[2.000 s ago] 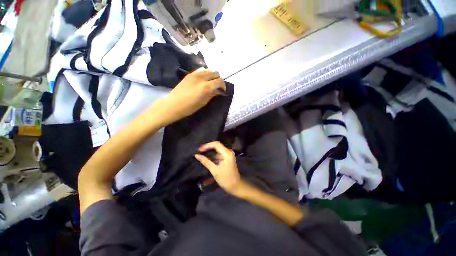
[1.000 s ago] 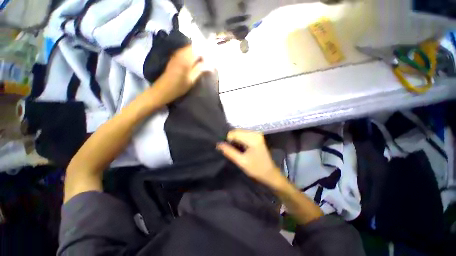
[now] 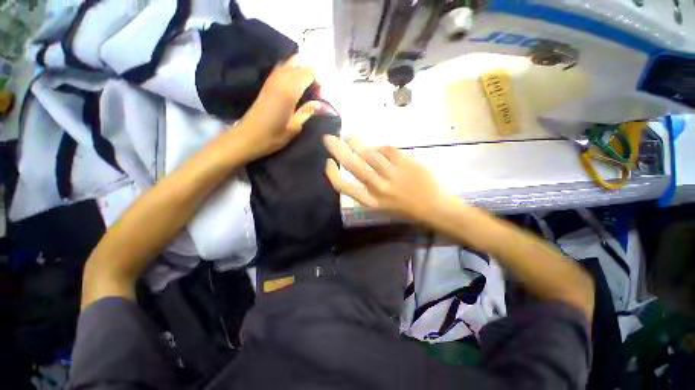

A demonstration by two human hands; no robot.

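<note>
A black garment panel lies over the machine table's front edge and hangs toward my lap. It joins a white-and-black garment piece heaped at the left. My left hand pinches the black cloth at its upper edge, left of the needle area. My right hand is over the table just right of the cloth, fingers apart; it seems to hold nothing. The white sewing machine head with a blue stripe is at the top right, its presser foot area under bright light.
A yellow marked strip lies on the machine bed. Scissors with green and yellow handles lie at its right end. Black and white garment pieces hang or lie below the table edge at the right.
My right hand has let go of the lower cloth and moved up onto the table beside its edge. My left hand stays on the cloth's upper part. The view has shifted, showing more machine head.
</note>
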